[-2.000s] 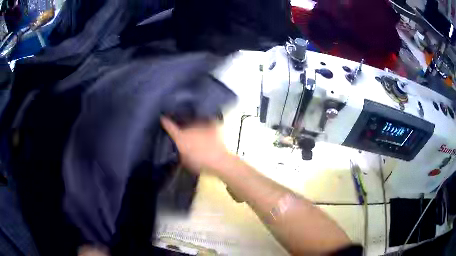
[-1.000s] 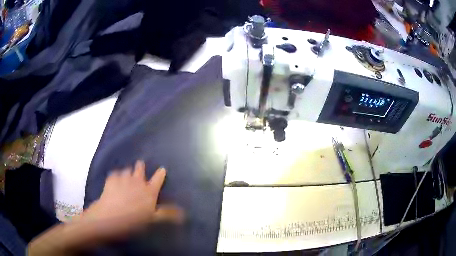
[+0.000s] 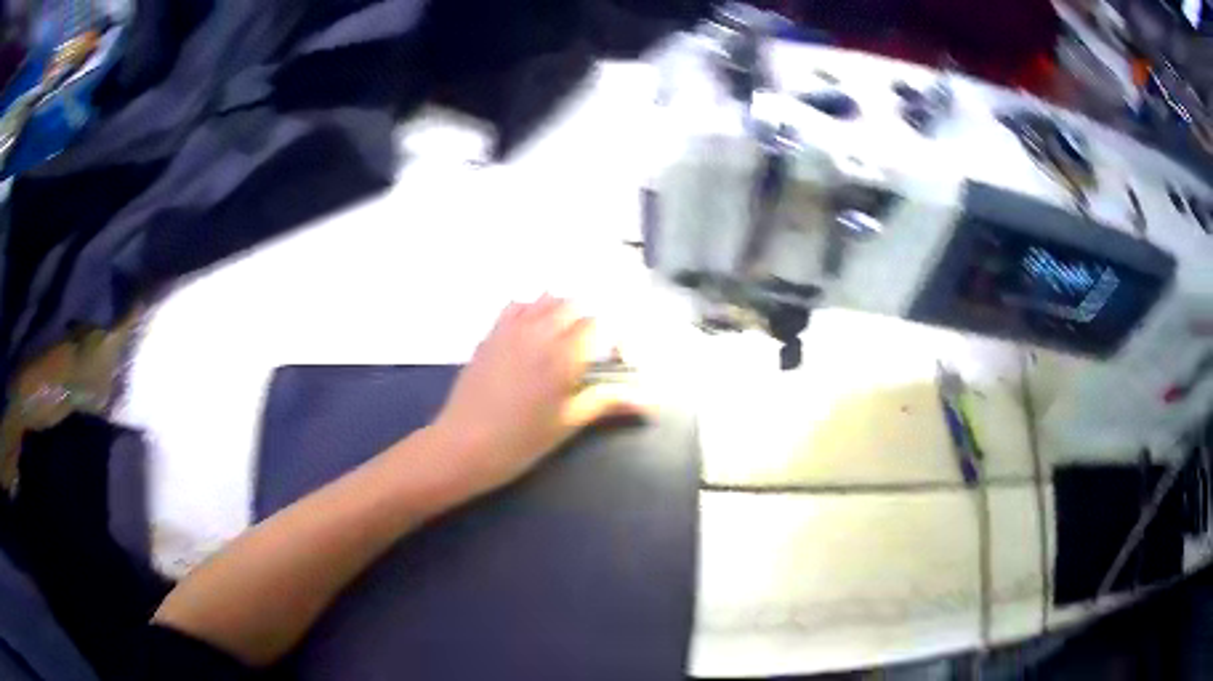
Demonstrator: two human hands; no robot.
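The dark navy-grey garment piece (image 3: 532,572) lies flat on the machine table, its top edge left of and below the presser foot and needle area (image 3: 725,317). My left hand (image 3: 539,373) reaches in from the lower left and lies over the top edge of the cloth near its upper right corner. The hand is blurred, and whether its fingers pinch the cloth cannot be told. My right hand is not in view. The white sewing machine head (image 3: 745,186) stands to the right of the hand.
The lit control panel (image 3: 1051,273) is on the machine head. A slim blue and green tool (image 3: 960,426) and hanging cords lie right of the needle. A black patch (image 3: 1117,526) is at the table's right. Dark cloth (image 3: 253,173) is heaped at the back left, maroon cloth (image 3: 931,29) behind the machine.
The cloth's top edge has come down towards me, away from the needle area. My left hand has moved up and right to that edge. The right hand has left the picture.
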